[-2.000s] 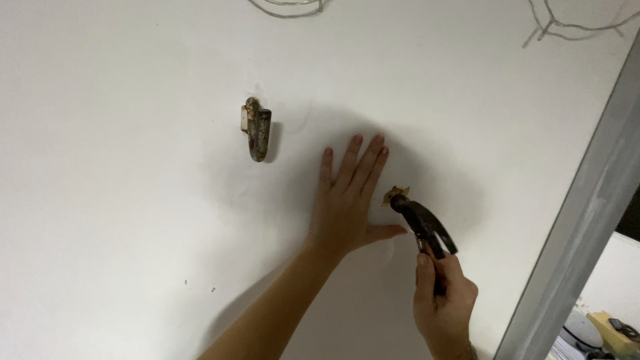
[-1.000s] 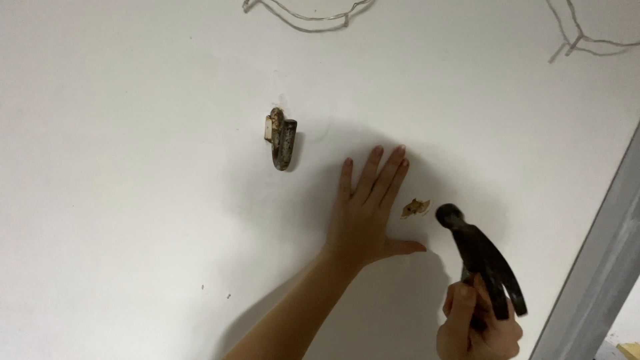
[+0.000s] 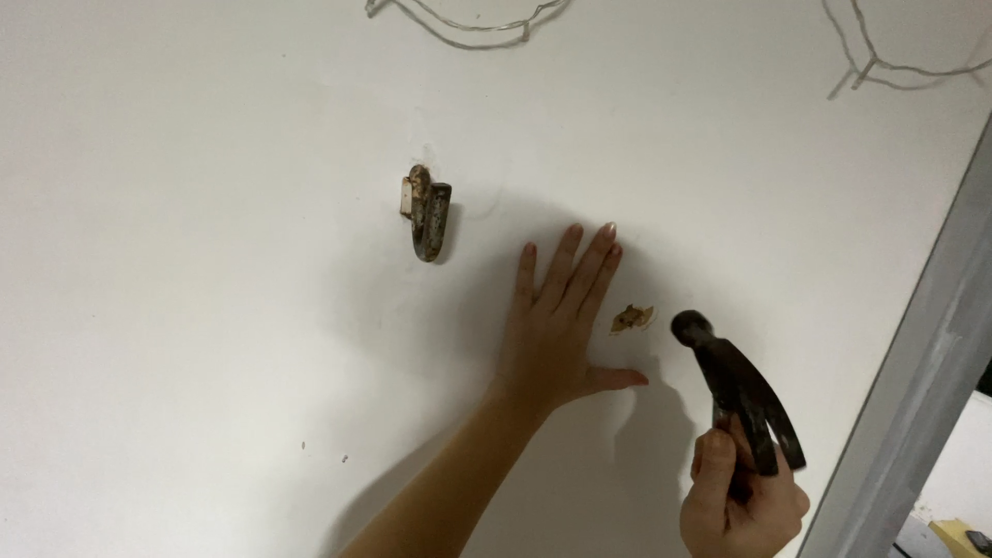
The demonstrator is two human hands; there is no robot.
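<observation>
My left hand (image 3: 554,333) lies flat against a white wall (image 3: 194,310), fingers pointing up and thumb out to the right. Just right of its fingers is a damaged brown patch (image 3: 632,318) in the wall surface. My right hand (image 3: 744,488), at the lower right, grips a dark claw hammer (image 3: 732,380) close below its head. The round striking face points up and left, a short way right of the patch, and the claws point down. A worn metal hook (image 3: 429,213) sits on the wall, up and left of my left hand.
Clear wire strands (image 3: 480,29) hang along the top, with more wire (image 3: 876,66) at the upper right. A grey metal edge (image 3: 914,349) runs diagonally down the right side. Beyond it, at the lower right corner, lies a yellow object (image 3: 957,539).
Two seconds ago the hammer's face was at the brown patch; it has since moved away to the right with my right hand. My left hand stays flat beside the patch.
</observation>
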